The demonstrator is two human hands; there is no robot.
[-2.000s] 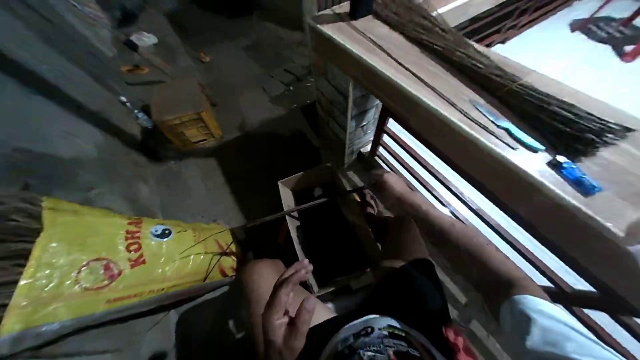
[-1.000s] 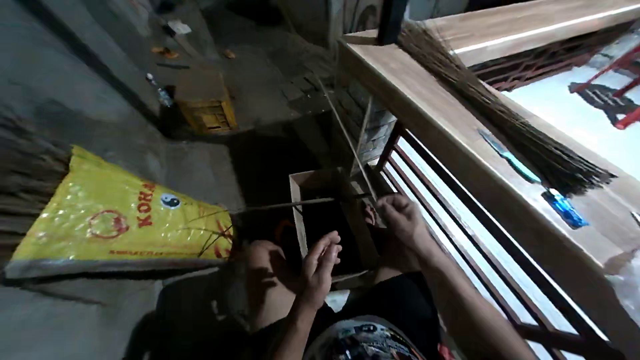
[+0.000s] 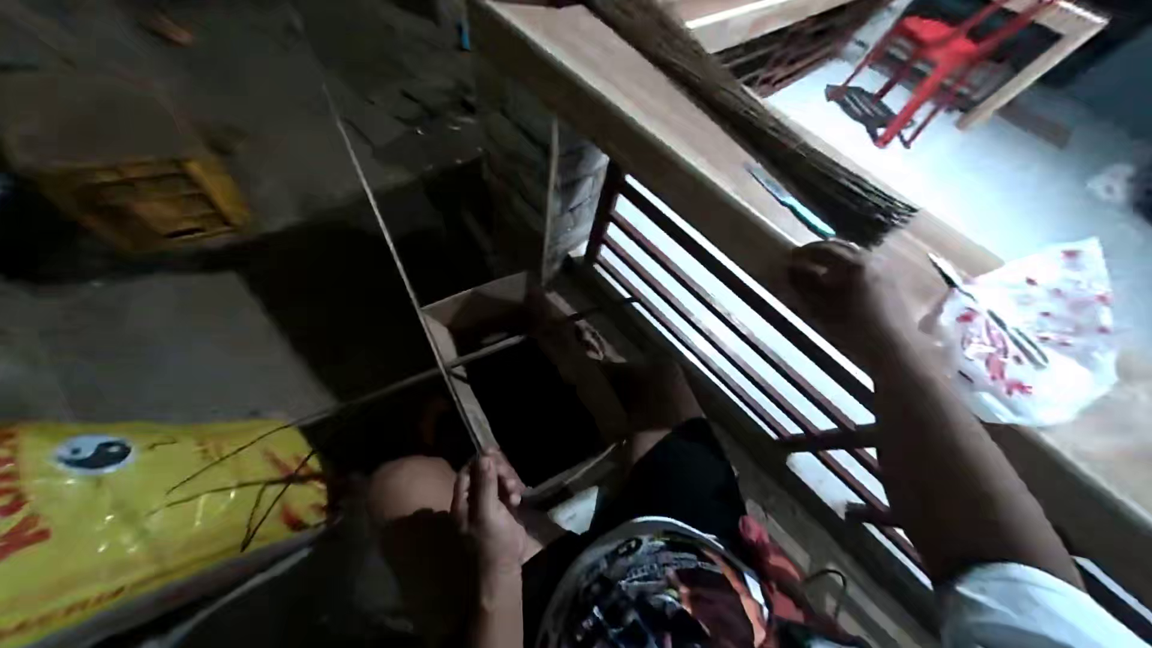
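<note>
My left hand (image 3: 490, 504) is closed on the near end of a long thin stick (image 3: 387, 229), which slants up and away to the upper left. My right hand (image 3: 832, 274) is over the wooden ledge (image 3: 648, 135), near the tip of a knife with a green handle (image 3: 801, 211); whether it holds anything cannot be told. A second thin stick (image 3: 387, 391) with branching twigs at its left end lies across an open box (image 3: 477, 292) between my knees. Along the ledge lies a bundle of thin dark sticks (image 3: 765, 139).
A yellow printed sack (image 3: 162, 531) lies at the lower left. A yellowish crate (image 3: 153, 202) stands at the upper left. Railing bars (image 3: 720, 315) run below the ledge. A printed plastic bag (image 3: 1035, 342) lies on it. A red plastic chair (image 3: 936, 54) stands beyond.
My right hand has moved from beside the box to the ledge. My left hand, open before, has closed on the long stick. The view has shifted to the right.
</note>
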